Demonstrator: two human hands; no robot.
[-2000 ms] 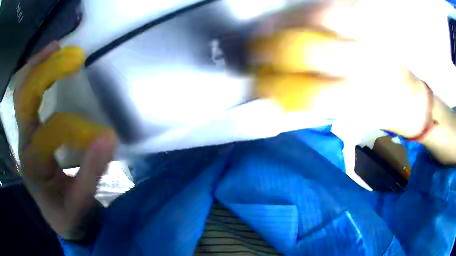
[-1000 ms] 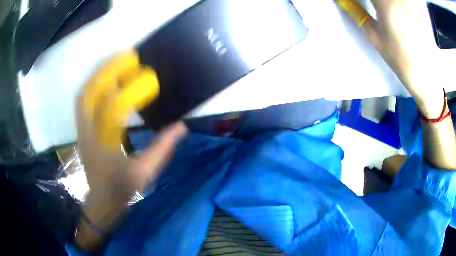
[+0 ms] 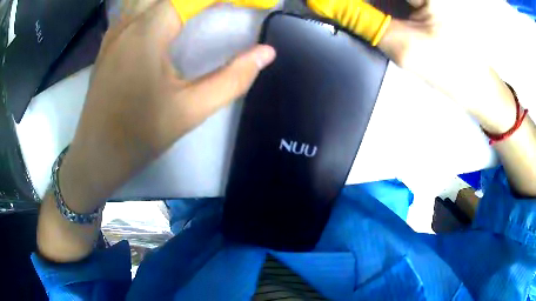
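Observation:
A dark smartphone [image 3: 288, 182] with pale NUU lettering shows its back in the middle of the view. Its lower end reaches past the front edge of the white mat [image 3: 194, 170], over the blue smock. My left hand [image 3: 153, 88] holds the upper left side, thumb on the edge; its yellow-covered fingers are partly cut off by the top of the picture. My right hand [image 3: 429, 53] is at the upper right end, a yellow finger cot along the phone's top edge. Its other fingertips are hard to make out. Small bright spots show at the phone's top end.
More dark slabs lie at the upper left, one with a pale logo [image 3: 39, 32]. Shiny crinkled clear plastic [image 3: 138, 226] is below the mat at the lower left. A dark object [image 3: 449, 214] shows at the lower right, beside a bit of blue.
The phone has turned from slanted to nearly upright in view and come nearer. My left hand has moved up to its top end. My right hand has come in from the right to the phone.

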